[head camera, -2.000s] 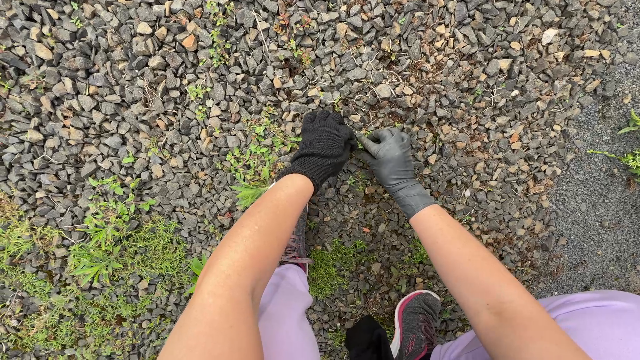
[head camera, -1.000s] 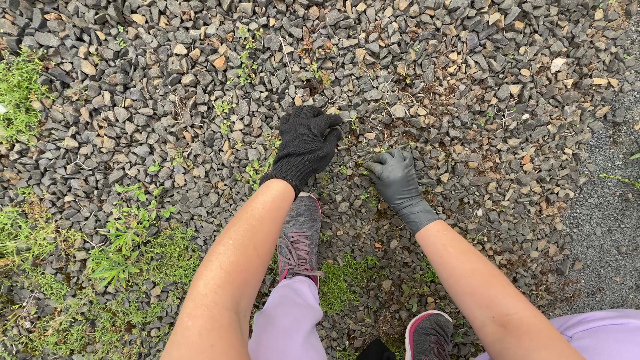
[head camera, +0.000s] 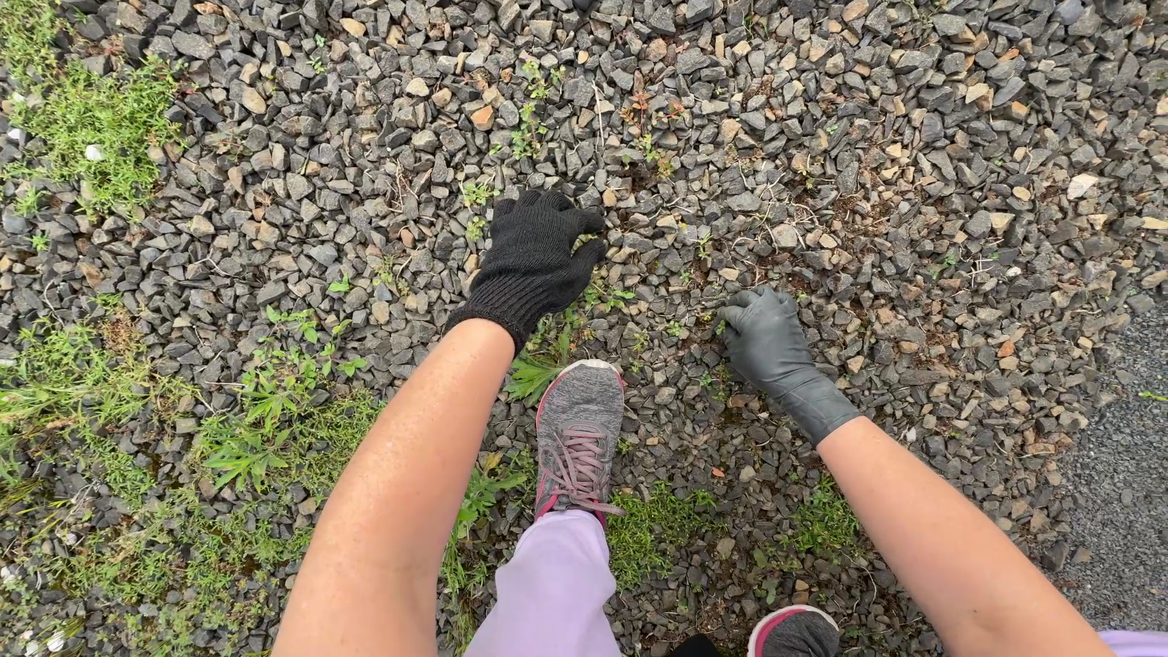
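My left hand (head camera: 538, 260), in a black knit glove, is low over the gravel (head camera: 675, 265) near the middle, thumb and fingers apart, with nothing visible between them. Small green weeds (head camera: 607, 294) grow among the stones just beside its wrist and thumb. To the right and a little lower, my right hand (head camera: 766, 342) wears a dark grey rubber glove. Its fingers are curled, and a bit of green shows at the fingertips; whether they grip it is unclear.
A grey and pink sneaker (head camera: 581, 429) stands between my arms, with another sneaker (head camera: 796, 634) at the bottom edge. Leafy weeds (head camera: 255, 438) spread over the left side, and a green clump (head camera: 100, 137) grows at upper left. Finer gravel (head camera: 1118, 474) lies along the right edge.
The hands were close together two seconds ago and are now apart, my left hand having moved up and left from my right hand. The view has shifted.
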